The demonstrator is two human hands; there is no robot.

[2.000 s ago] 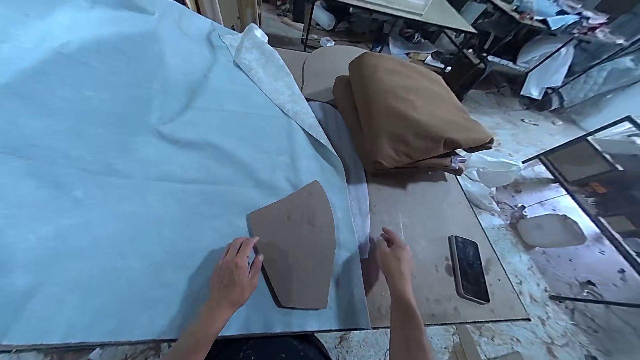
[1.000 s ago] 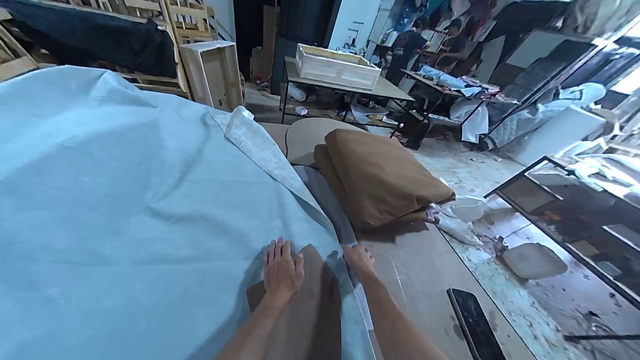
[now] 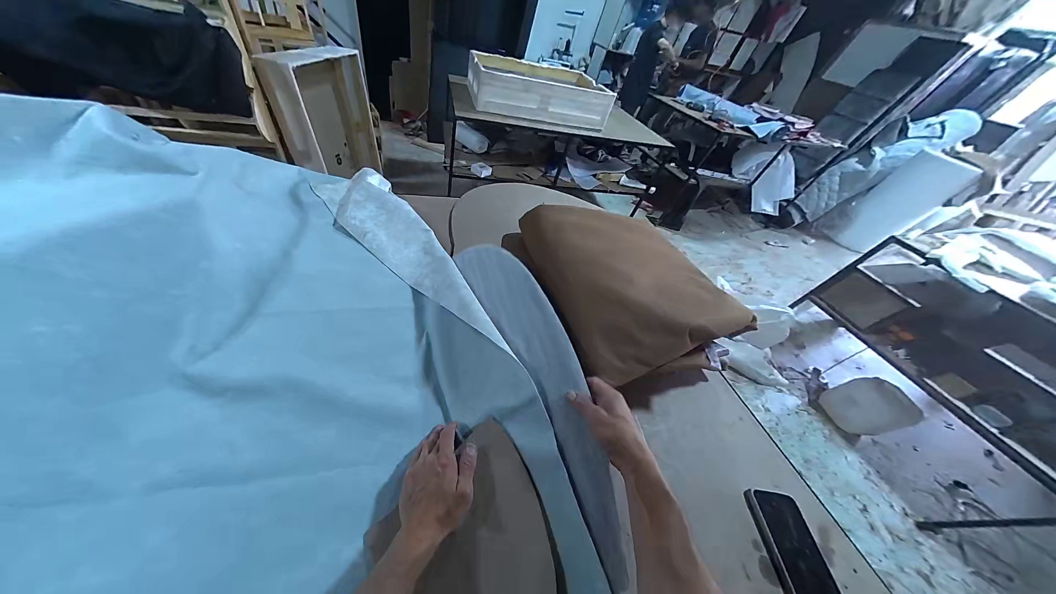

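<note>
Light blue sheet material [image 3: 247, 371] spreads over the left and middle of the table, its edge folded back to show a pale underside [image 3: 404, 239]. A brown flat template piece [image 3: 503, 511] lies on it at the bottom. My left hand [image 3: 437, 483] rests at that template's upper left edge, fingers bent on the blue sheet. A long grey curved piece [image 3: 528, 322] sticks out from under the blue edge. My right hand [image 3: 610, 421] has its thumb and fingers on the right edge of this grey piece. Folded brown fabric [image 3: 627, 289] lies just beyond my right hand.
A smartphone [image 3: 792, 540] lies on the tabletop [image 3: 701, 462] at the lower right. Behind stand a table with a wooden box [image 3: 540, 91] and an open wooden frame [image 3: 318, 111]. People [image 3: 648, 62] stand far back. A metal frame [image 3: 932, 371] is at the right, over a littered floor.
The view has tilted up. My right hand has gone from the bare tabletop beside the blue edge to the grey piece. My left hand has stayed by the brown template.
</note>
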